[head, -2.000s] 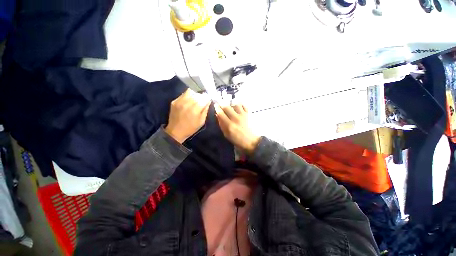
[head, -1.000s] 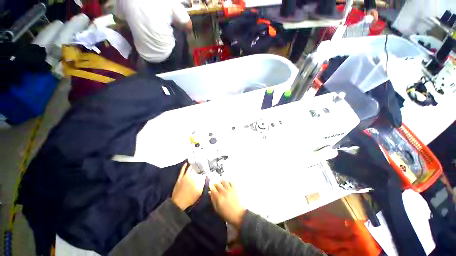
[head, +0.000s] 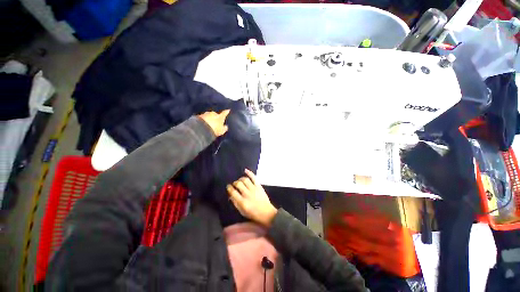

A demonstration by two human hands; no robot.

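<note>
The dark navy garment (head: 165, 85) lies over the left of the table, and part of it runs under the presser foot and needle area (head: 255, 107) and down towards my lap. My left hand (head: 215, 122) grips the cloth just left of and below the needle, its index finger pointing towards it. My right hand (head: 250, 197) lies on the cloth lower down, near the table's front edge, with its fingers apart. A small white label (head: 240, 21) shows on the far part of the garment. The white sewing machine head (head: 370, 85) extends to the right.
A red slotted basket (head: 65, 199) stands at lower left. A pale trough (head: 325, 23) is behind the table. A cardboard box (head: 365, 208) and orange bag (head: 370, 245) are below the table's front edge. Dark strips (head: 453, 228) hang at right, beside another red basket (head: 507, 197).
My right hand has moved away from the needle, down towards my lap. My left hand stays near the needle, slightly lower. More navy cloth now shows between the hands. The camera view has shifted.
</note>
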